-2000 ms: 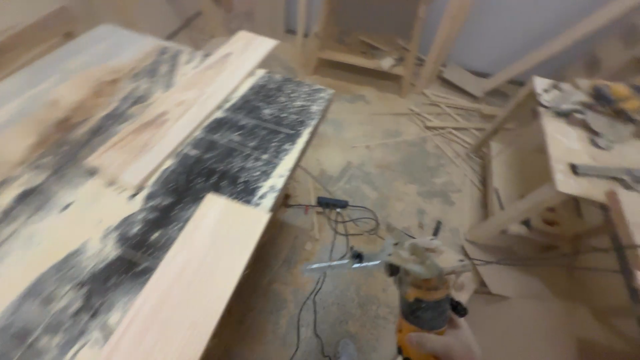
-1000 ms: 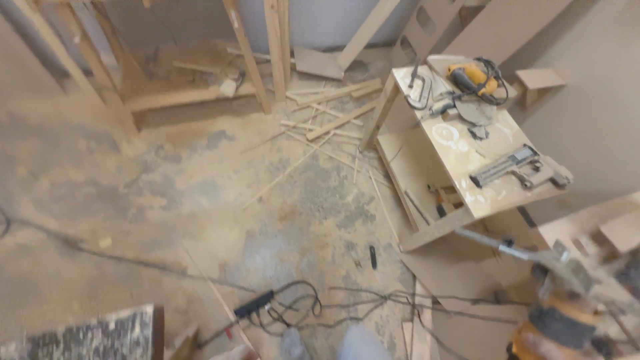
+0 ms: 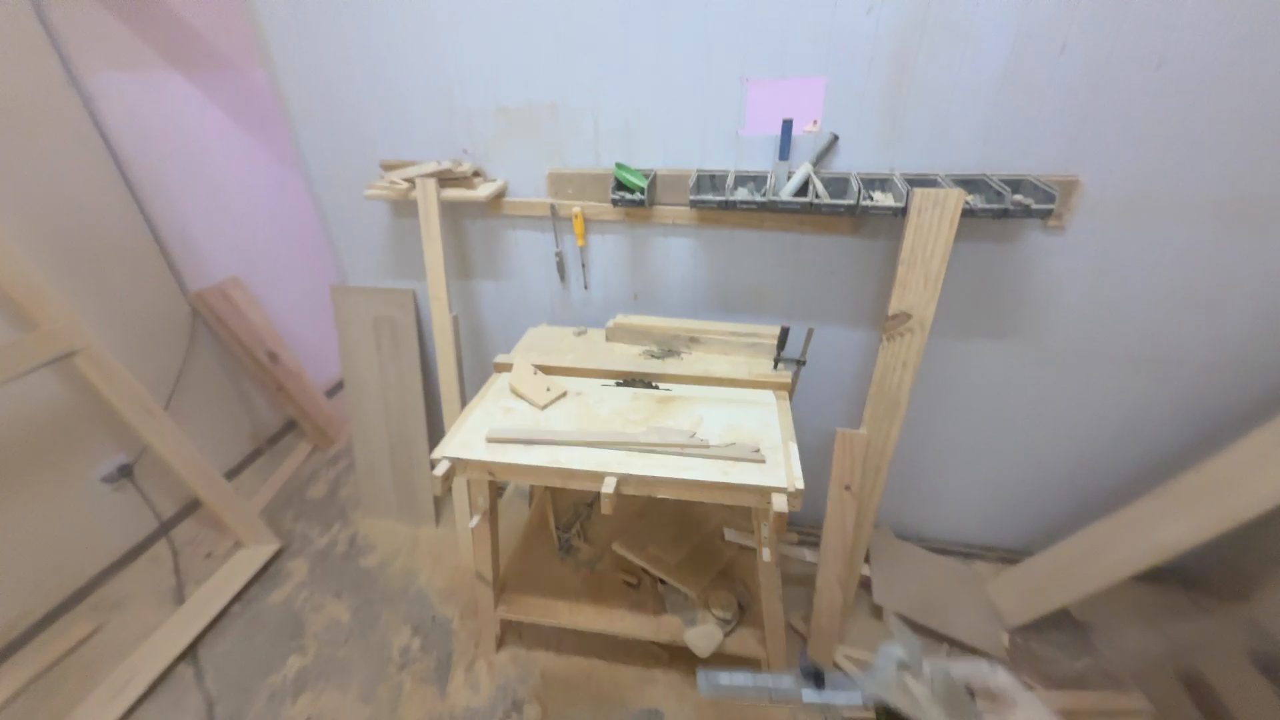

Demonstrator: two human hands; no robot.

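Note:
Neither of my hands shows in the head view. At the lower right edge, a blurred power tool (image 3: 920, 685) with a flat metal guide (image 3: 775, 686) comes into the frame; whatever holds it is hidden below. Ahead stands a homemade wooden table saw (image 3: 680, 408), its toothed blade (image 3: 637, 384) rising through the top. A small wooden block (image 3: 536, 385) and thin wooden strips (image 3: 600, 438) lie on the near half. Behind the blade is a wooden fence (image 3: 695, 335) with a clamp (image 3: 793, 350) at its right end.
Boards (image 3: 915, 330) lean on the wall right of the saw, a panel (image 3: 385, 400) on the left. A wooden frame (image 3: 165, 440) stands at far left. Plastic bins (image 3: 835, 192) line the wall above a hanging yellow-handled screwdriver (image 3: 579, 228). Offcuts lie on the lower shelf (image 3: 600, 615).
The view has swung up from the floor and side table to the wall and table saw. The hand on the yellow power tool, visible two seconds ago, is out of frame.

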